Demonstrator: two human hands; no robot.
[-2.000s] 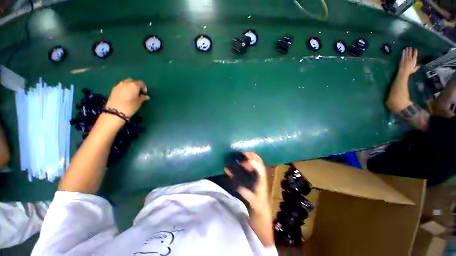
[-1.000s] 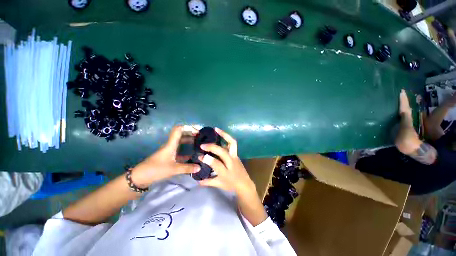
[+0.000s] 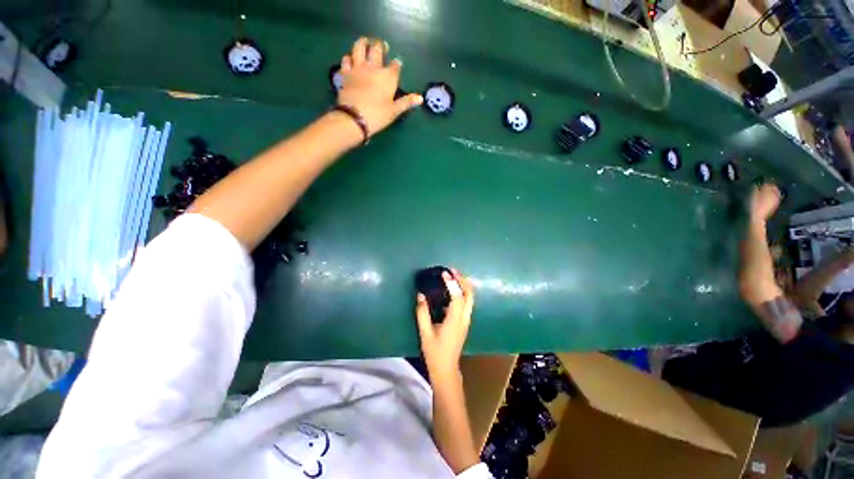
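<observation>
My right hand (image 3: pixel 444 313) holds a black housing (image 3: pixel 434 288) at the near edge of the green work surface (image 3: pixel 393 206). My left hand (image 3: pixel 371 89) reaches to the far row, palm down, fingers spread over a round unit (image 3: pixel 338 79) that it partly covers; whether it grips the unit I cannot tell. Another round unit (image 3: pixel 438 98), white-faced with a black rim, lies just right of my left thumb. A heap of small black fittings (image 3: pixel 200 173) is partly hidden by my left arm. White strips (image 3: pixel 94 206) lie at the left.
More round units (image 3: pixel 516 117) and a black finned housing (image 3: pixel 637 148) lie along the far side. An open carton (image 3: pixel 646 421) with black housings (image 3: pixel 520 412) is at the lower right. Another person's arm (image 3: pixel 760 262) rests on the right end. A pale hose loop (image 3: pixel 667 89) hangs at the far edge.
My hands were together around black parts near my body. My left hand has moved away to the far row; my right hand has moved slightly right with the housing.
</observation>
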